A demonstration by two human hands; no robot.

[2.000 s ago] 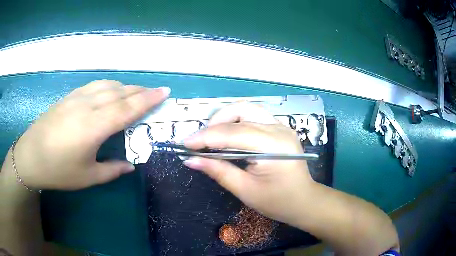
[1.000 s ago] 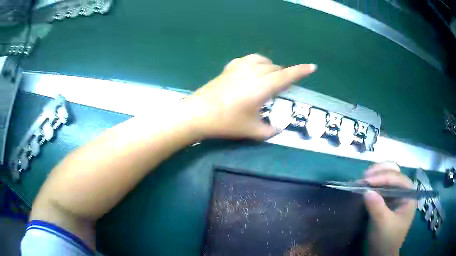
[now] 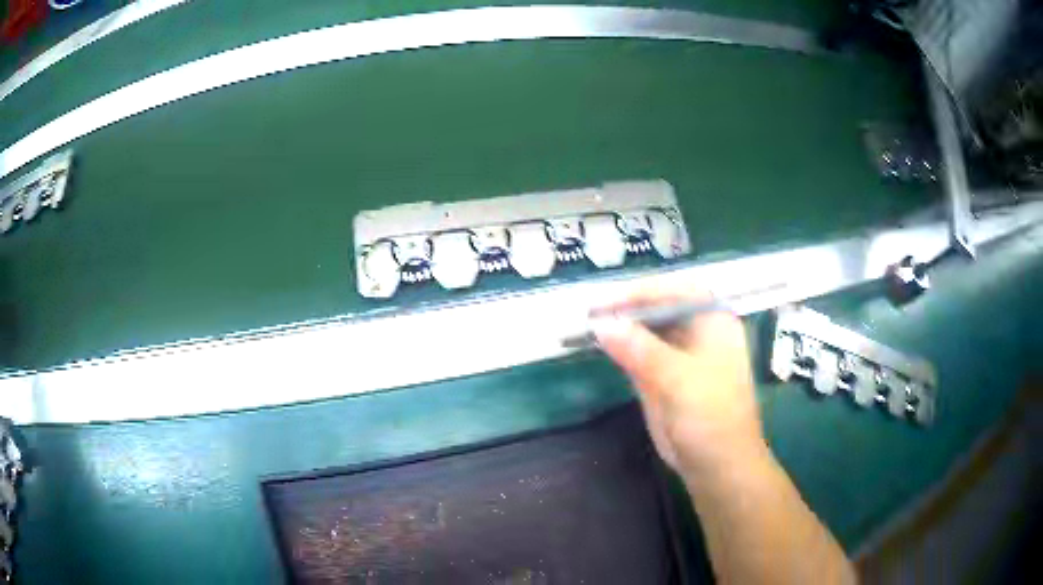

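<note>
My right hand (image 3: 698,371) holds slim grey metal tweezers (image 3: 663,312) like a pen, over the pale strip, with the tips pointing left. My left hand is out of the picture. A silver-grey fixture (image 3: 520,209) lies on the green surface just beyond the pale strip, with its tabs towards me. Small dark-and-silver wound coils (image 3: 492,245) sit in the recesses between its tabs. Neither hand touches this fixture.
A black tray (image 3: 458,514) with scattered orange-brown wire scrap (image 3: 366,543) lies in front of me. Another loaded fixture (image 3: 852,363) lies angled right of my hand. More fixtures show at the left edge (image 3: 37,191) and far right. A metal post (image 3: 952,149) stands at right.
The left hand has left the fixture and the picture. The fixture now lies beyond the pale strip. The right hand with the tweezers has moved forward over the strip. The camera view has shifted.
</note>
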